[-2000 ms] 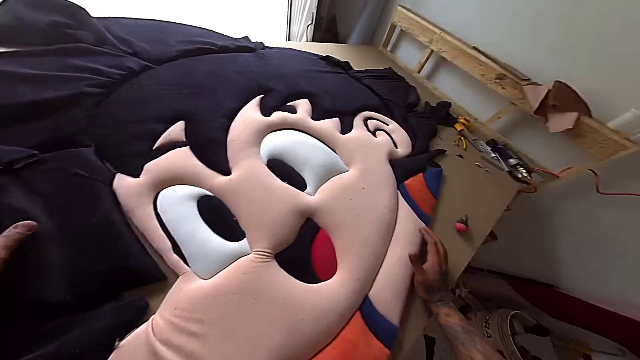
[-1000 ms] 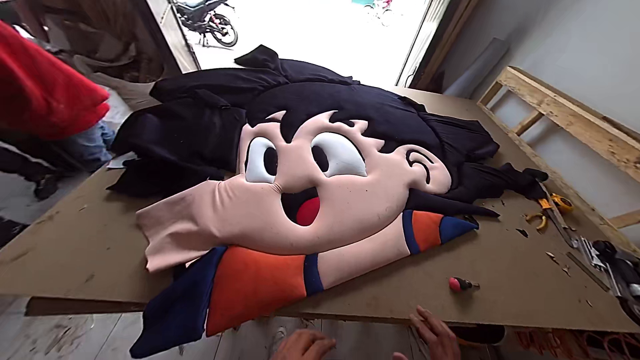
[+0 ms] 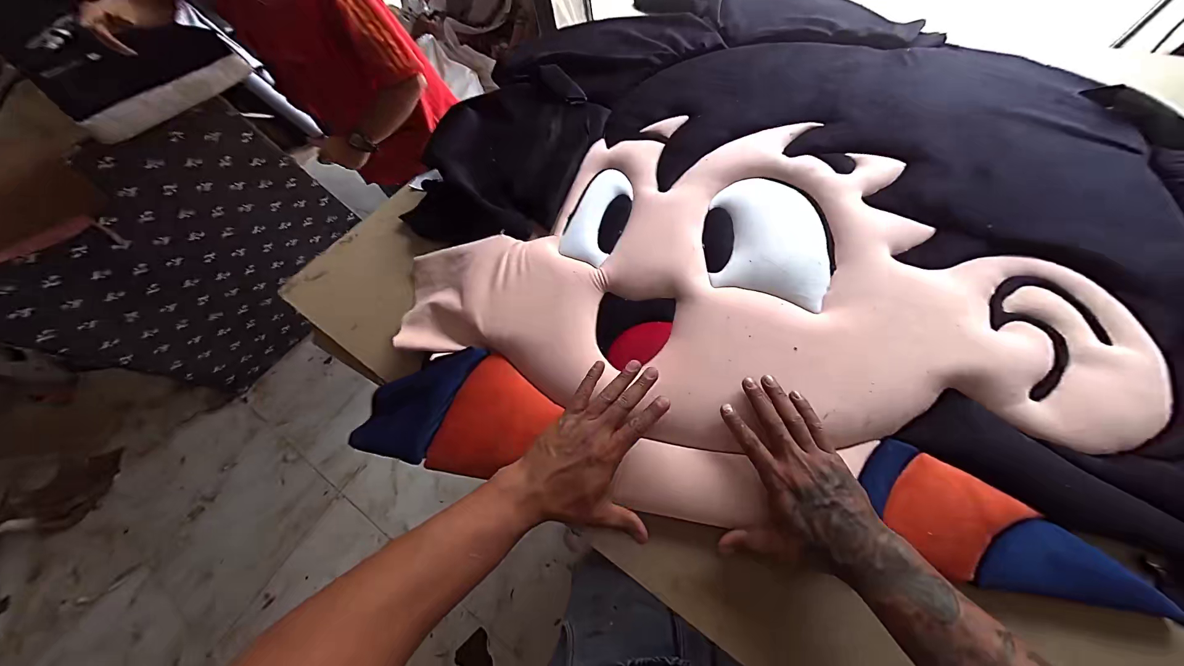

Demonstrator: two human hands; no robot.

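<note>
A large padded fabric cartoon face with black fabric hair lies on a brown board worktop. My left hand rests with fingers spread on the chin below the red tongue. To its right, my right hand lies flat over the lower cheek and the neck piece, fingers apart. Neither hand holds anything. Orange fabric with a dark blue end shows left of my left hand; an orange piece with blue ends lies right of my right hand. Loose skin-coloured fabric sticks out at the face's left.
A person in a red shirt stands beyond the table at the upper left. Near them is a surface covered in dark patterned fabric. Marble-like floor tiles with debris show below the table's left corner.
Both hands have come from the table's near edge onto the chin and neck of the face. The view has moved closer and turned left.
</note>
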